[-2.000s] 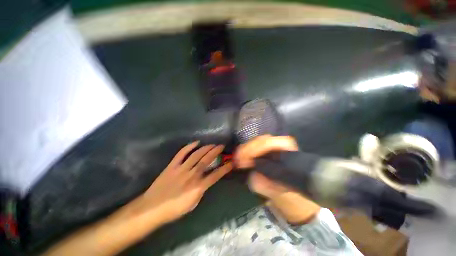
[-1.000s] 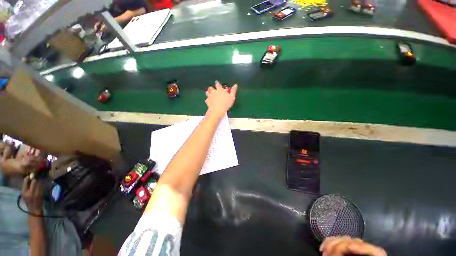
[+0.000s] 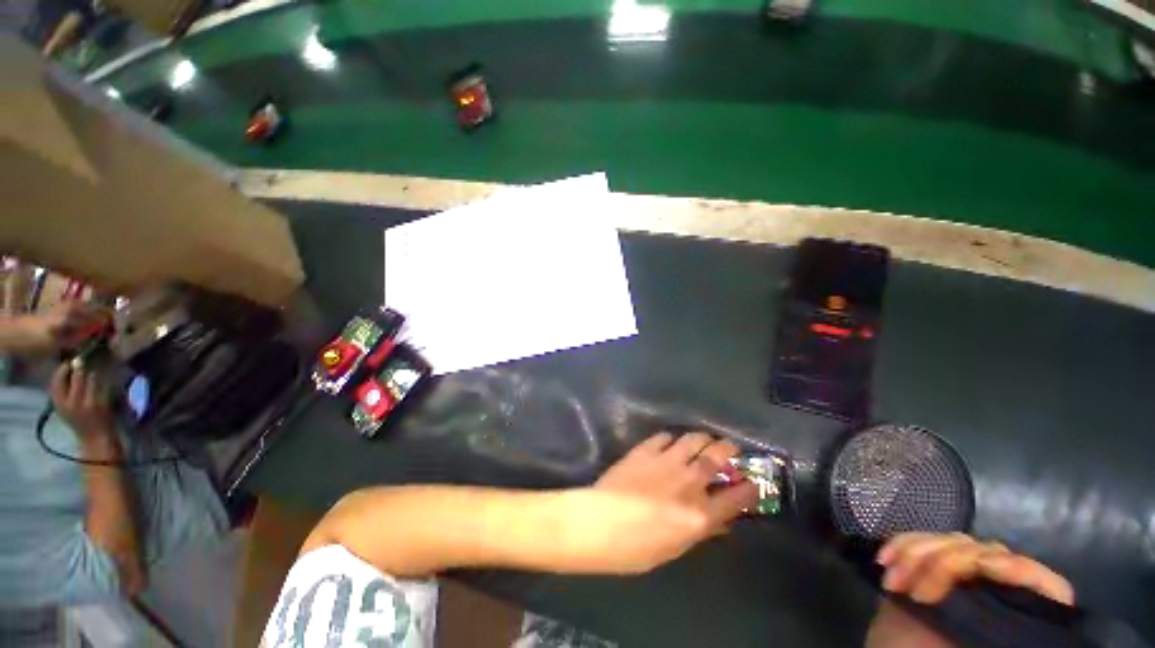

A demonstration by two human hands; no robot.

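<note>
An electronic unit [image 3: 764, 485] with a green board and a bit of red lies on the dark bench mat. My left hand [image 3: 678, 494] is on its left side, fingers closed around that end and hiding part of it. My right hand [image 3: 969, 576] is at the bottom right, wrapped around a thick black tool [image 3: 1020, 618], seemingly the electric screwdriver, cut off by the frame edge; its tip is not clear. A round black dish [image 3: 899, 484] with a speckled grey surface lies just above my right hand, to the right of the unit.
A white sheet [image 3: 513, 276] lies at the mat's back. Two units [image 3: 386, 387] lie beside it. A smartphone [image 3: 830, 329] lies above the dish. Beyond the cream edge [image 3: 975, 241], a green conveyor [image 3: 709, 158] carries units. A cardboard divider [image 3: 139, 177] and another person's arms [image 3: 108, 506] are at left.
My left hand has come back from the conveyor to the mat and now holds a unit there. More of my right hand and the black tool show. The view has tilted down.
</note>
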